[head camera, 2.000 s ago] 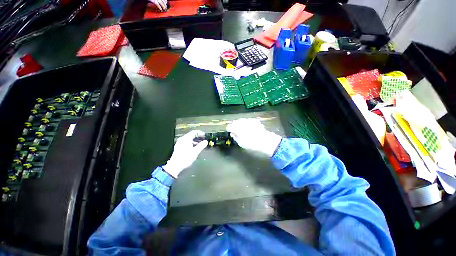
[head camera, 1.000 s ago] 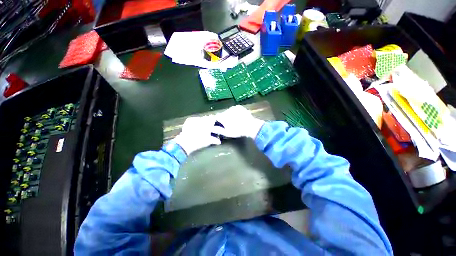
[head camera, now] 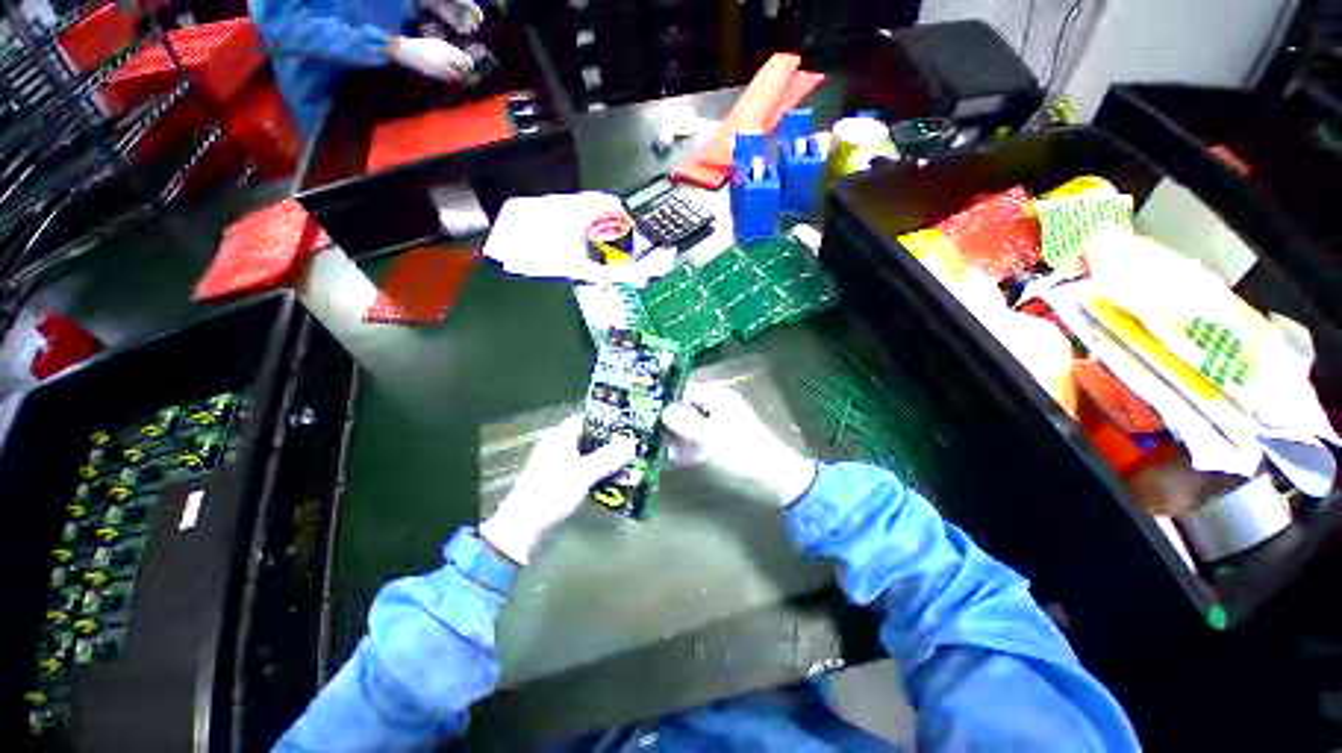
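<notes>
A green PCB panel with black and yellow parts is held up, long side roughly upright, over the pale work mat. My white-gloved left hand grips its lower left edge. My white-gloved right hand is at its right edge, with the fingertips on or behind it; a small dark piece shows at these fingertips. Several green panels lie overlapping beyond the mat. Rows of small boards lie in the black tote at the left.
Thin green slivers lie right of the mat. A deep black bin with mixed papers stands at the right. Papers, a tape roll, calculator and blue holders lie beyond. A person in blue works at the far tote.
The view has tilted up. A larger panel, face with parts showing, is now between my hands, where earlier a small dark strip was held. My hands have moved apart from their closed pose.
</notes>
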